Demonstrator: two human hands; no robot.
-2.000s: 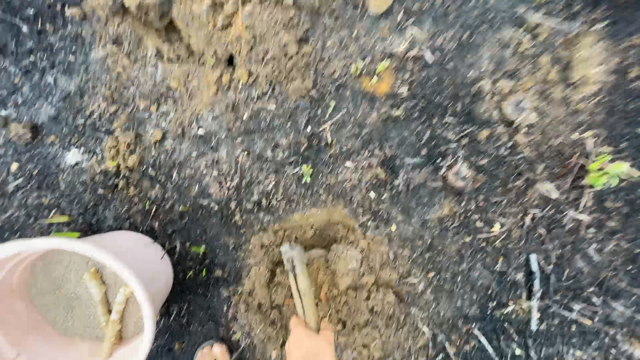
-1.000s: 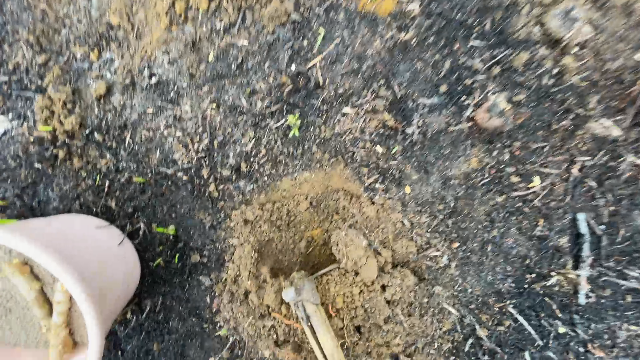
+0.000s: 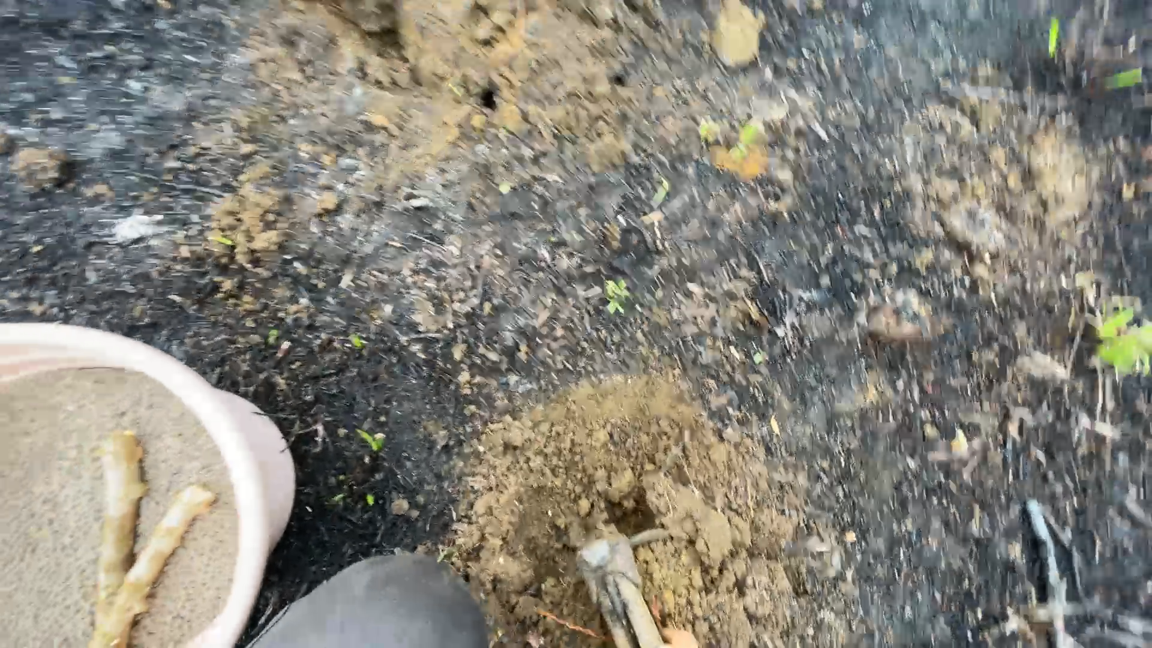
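At the bottom edge of the head view a small part of one hand shows, closed on the wooden handle of a digging tool; I take it for my right hand from its place. The tool's head rests in a patch of loose brown soil, beside a small dark hollow. To the left stands a pale pink bucket holding grey-brown, sand-like material, with two pieces of knobbly cut stem lying on it. My left hand is out of the frame.
A dark-clothed knee juts in between the bucket and the dug soil. Dark, charred-looking ground surrounds them. Another patch of brown soil lies at the top, a leafy green plant at the right edge, and a pale stick at lower right.
The hand on the tool showed more fully two seconds ago. A hollow open one second ago is now smaller amid loose soil. The knee has come into view. The view has shifted.
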